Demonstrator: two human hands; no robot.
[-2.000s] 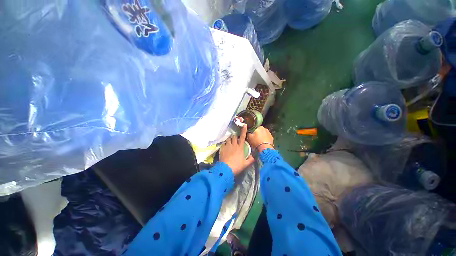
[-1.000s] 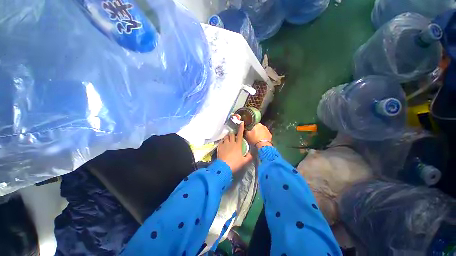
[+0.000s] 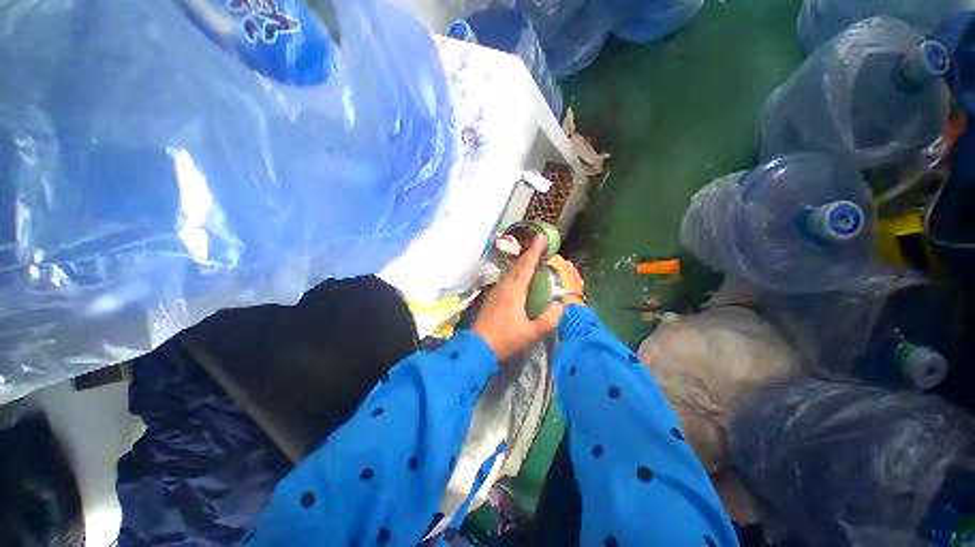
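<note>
A pale green drinking cup (image 3: 551, 237) is just below the white tap area of the water dispenser (image 3: 486, 112). My right hand (image 3: 569, 280) is closed around the cup's lower side, partly hidden behind my left hand. My left hand (image 3: 517, 310) is beside it, fingers pointing up toward the cup and tap. A round green piece, perhaps the cup's lid (image 3: 541, 293), sits between its thumb and fingers. The cup's inside is mostly hidden.
A large blue water bottle in clear plastic (image 3: 299, 160) fills the upper left. Dark fabric (image 3: 331, 358) lies below it. Empty bottles (image 3: 786, 224) and a pale sack (image 3: 716, 374) stand at right on the green floor (image 3: 641, 139). An orange piece (image 3: 658, 267) lies there.
My left hand has turned and moved slightly right, covering more of my right hand. More of the round green piece shows. The cup has shifted slightly up in view.
</note>
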